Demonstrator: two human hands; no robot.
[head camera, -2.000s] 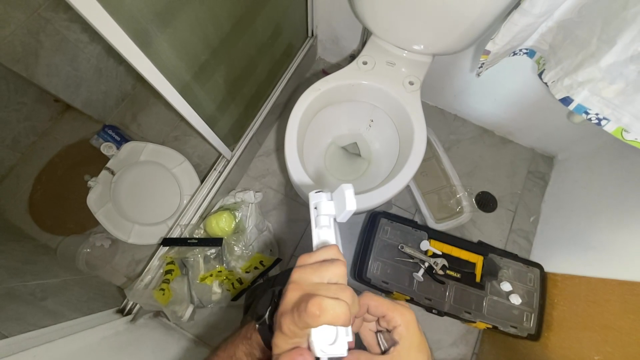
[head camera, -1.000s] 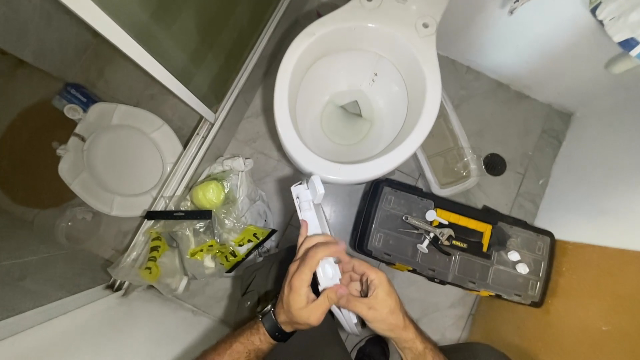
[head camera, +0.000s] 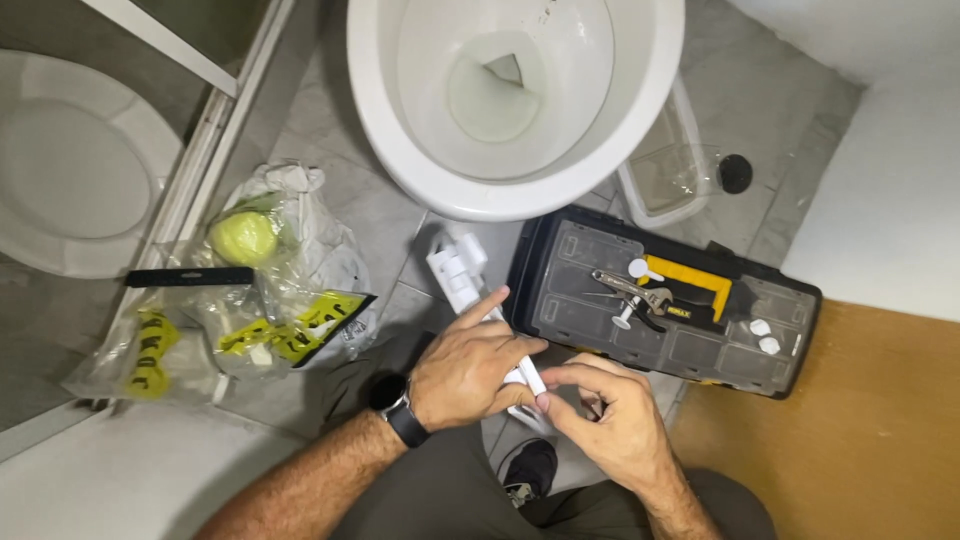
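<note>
My left hand (head camera: 480, 364), with a dark watch at its wrist, grips a long white plastic fitting (head camera: 456, 271) that slants from below the toilet bowl (head camera: 480, 201) toward my lap. Thumb and fingertips of my right hand (head camera: 611, 412) pinch a small white piece at the fitting's near end (head camera: 531, 375). My hands hide much of the fitting's middle. To the right, a black toolbox (head camera: 577, 311) with a yellow handle (head camera: 690, 281) carries an adjustable wrench (head camera: 634, 291), white plastic bolts (head camera: 624, 315) and small white nuts (head camera: 765, 337) on its lid.
Clear plastic bags with yellow print (head camera: 247, 330) lie on the tiled floor at left, one around a yellow-green round thing (head camera: 244, 238). A white toilet seat (head camera: 75, 165) lies beyond the shower door track (head camera: 199, 165). A clear container (head camera: 660, 202) and a floor drain (head camera: 735, 174) are right of the bowl.
My left hand has gone from wrapping round the fitting to lying across its top, index finger extended. My right hand now pinches at its near end. The view has moved closer to the floor.
</note>
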